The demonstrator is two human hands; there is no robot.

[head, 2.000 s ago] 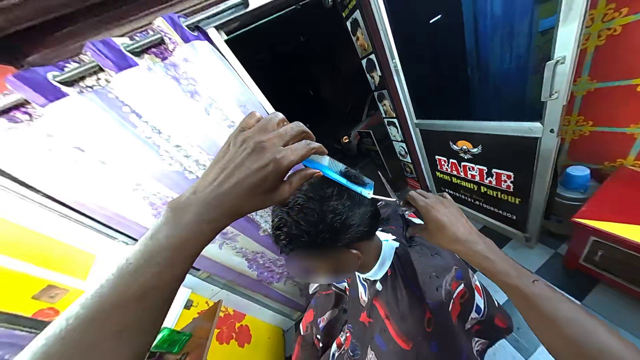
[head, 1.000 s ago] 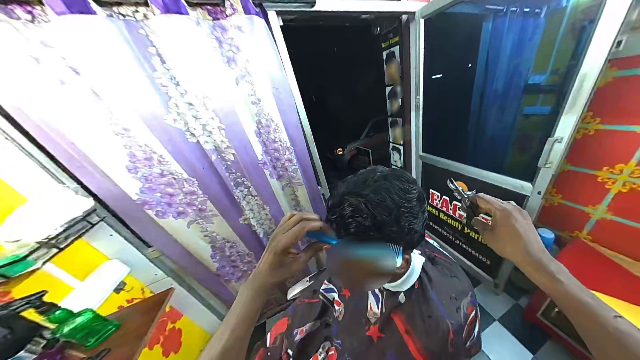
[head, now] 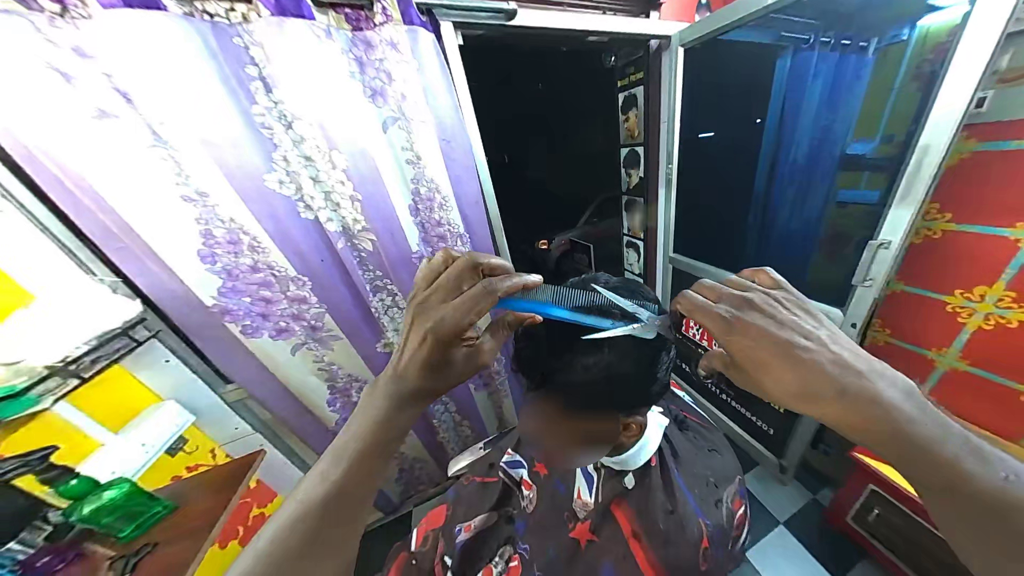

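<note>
My left hand (head: 464,324) pinches one end of a blue comb (head: 560,308), which lies level across the top of a seated person's dark hair (head: 596,368), teeth upward. From the right, my right hand (head: 752,340) holds metal scissors (head: 640,320); their blades are spread and cross the comb near its far end. The scissor handles are mostly hidden by my fingers. A white strip (head: 644,444) wraps the person's neck, above a dark patterned barber's cape (head: 600,520).
A purple and white flowered curtain (head: 312,200) hangs at the left. At lower left, a wooden counter (head: 216,504) bears a green bottle (head: 120,508). A glass door (head: 800,160) stands at the right, above a red cabinet (head: 880,512) and checkered floor.
Since one second ago, my left hand has raised the comb from beside the face to the top of the hair. My right hand has brought the scissors in from the right to the comb.
</note>
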